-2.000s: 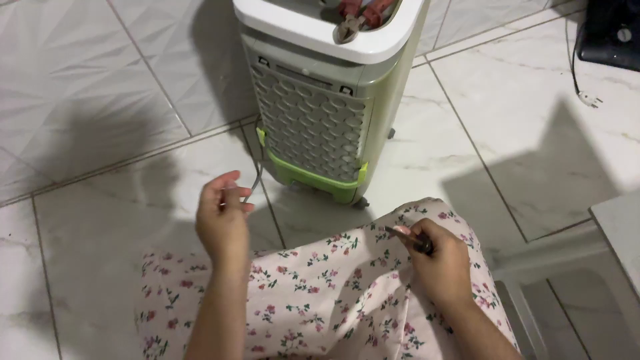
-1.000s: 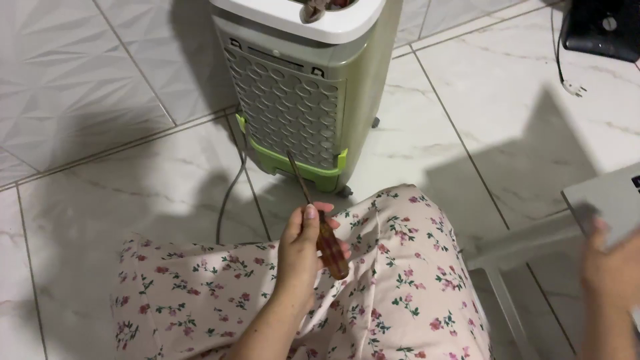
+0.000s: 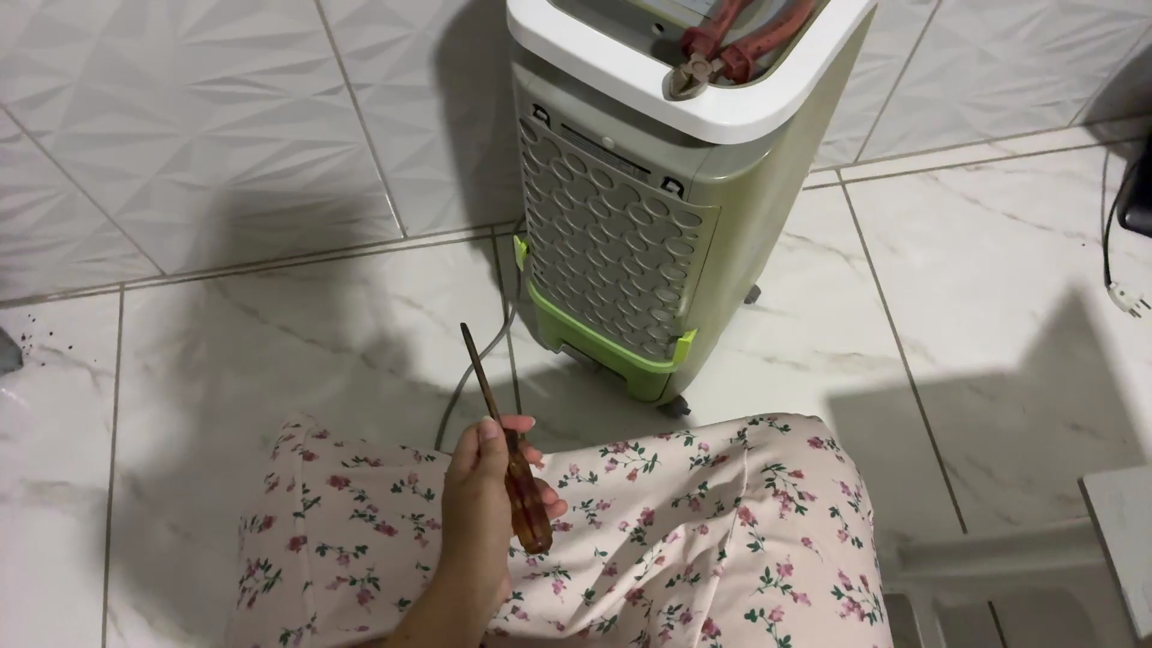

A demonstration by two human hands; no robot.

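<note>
My left hand point(image 3: 490, 490) holds a flat-tipped screwdriver point(image 3: 525, 490) with an amber-brown handle, its shaft pointing up and slightly left above my floral-clothed lap point(image 3: 648, 540). My right hand is out of view. Beyond my knees stands a grey and green portable air cooler point(image 3: 621, 243) with a white top rim and a slotted rear grille. Red-handled pliers point(image 3: 697, 70) rest on its top, their jaws over the rim.
A grey cord point(image 3: 463, 382) runs on the tiled floor left of the cooler. At the right lie a white plug point(image 3: 1127, 297) on a black cord and a dark object point(image 3: 1138, 198). A pale board's edge point(image 3: 1120, 540) is at lower right. Textured wall tiles point(image 3: 225, 117) stand behind.
Two seconds ago my right hand held a dark tool near my knee. One second ago my left hand held the screwdriver and my right hand was at the right edge; now it is out of view.
</note>
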